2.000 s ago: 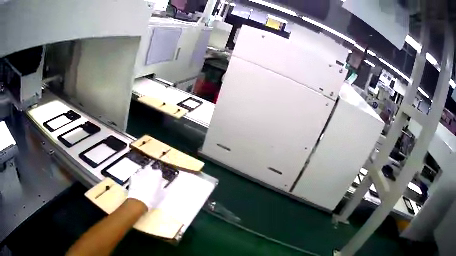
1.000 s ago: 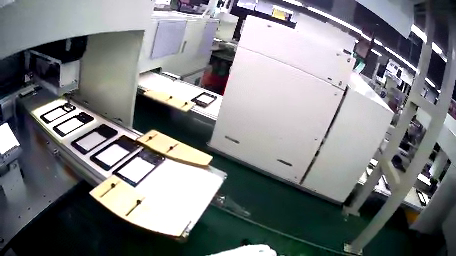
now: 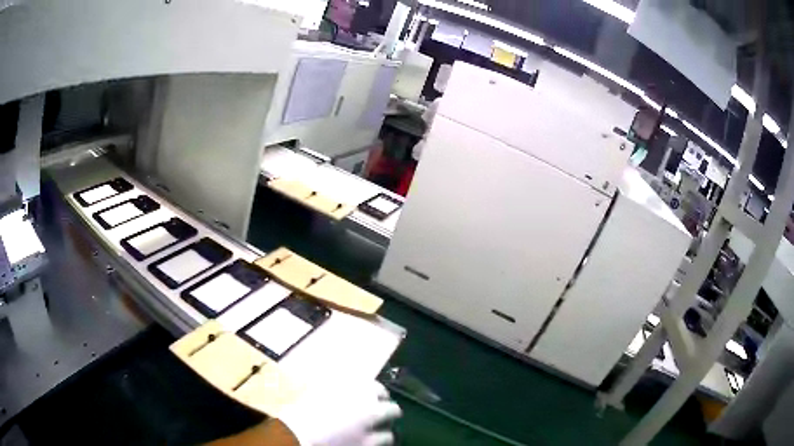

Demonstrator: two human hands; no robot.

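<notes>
Several black phone middle frames (image 3: 226, 288) lie in a row on the white conveyor belt (image 3: 348, 348). The nearest phone middle frame (image 3: 283, 326) lies flat between the two tan guide boards, apart from the one behind it. My left hand (image 3: 348, 414), in a white glove, is at the bottom, over the near end of the belt. It is blurred, its fingers are a little apart and I see nothing in it. My right hand is out of the picture.
Tan guide boards flank the belt end, one on the far side (image 3: 322, 283) and one on the near side (image 3: 226, 366). A large white machine cabinet (image 3: 496, 218) stands beyond a green surface (image 3: 470, 383). White posts (image 3: 696, 322) stand at right. Clear crumpled film (image 3: 409, 383) lies near the belt end.
One more frame now lies at the near end of the row, and the others have moved on toward the machine. My gloved left hand has come back in over the belt end.
</notes>
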